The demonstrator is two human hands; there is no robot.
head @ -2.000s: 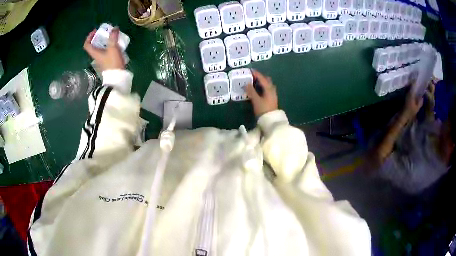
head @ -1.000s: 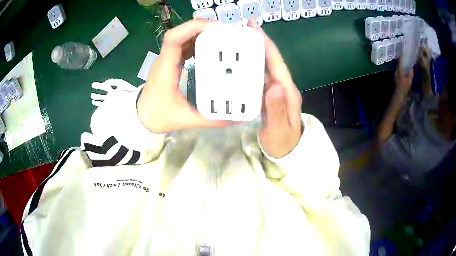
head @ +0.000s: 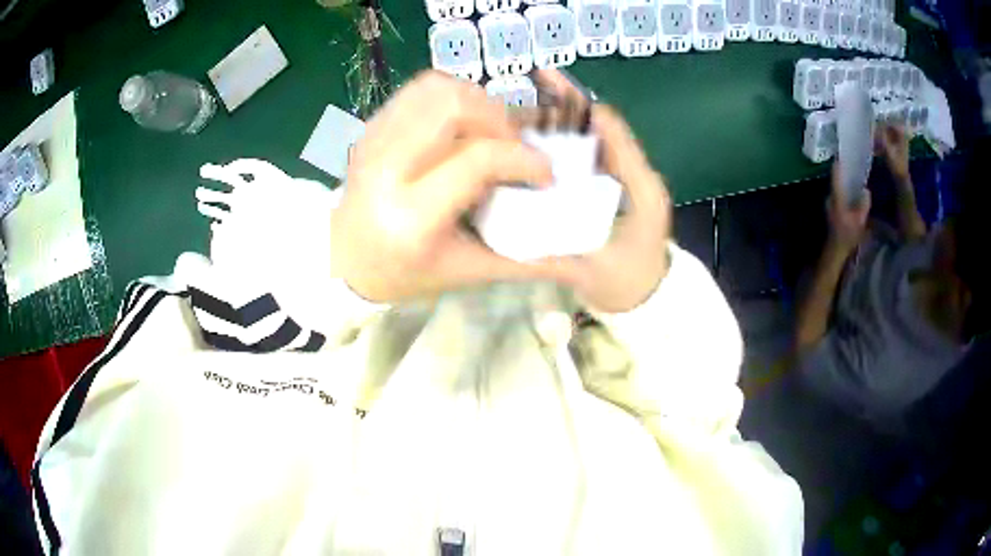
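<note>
A white plug adapter (head: 554, 217) is held up in front of my chest between both hands. It is tilted and blurred; dark pins seem to show at its top, and its socket face is not seen. My left hand (head: 429, 196) wraps its left side, with fingers across it. My right hand (head: 630, 206) holds its right side. Rows of white adapters (head: 598, 26) stand socket face up on the green bench (head: 706, 114) beyond my hands.
A clear bottle (head: 168, 102) lies at the left near a pale card (head: 248, 70) and another card (head: 331, 141). A white glove (head: 261, 217) lies beside my left sleeve. Small adapters lie on a pale sheet (head: 54, 223). A person (head: 891, 315) at right holds a long white piece (head: 854, 141).
Two seconds ago my hands were apart on the bench. One second ago they held the adapter with its socket face towards me; now it is turned and tilted. The neighbour's white piece has moved left.
</note>
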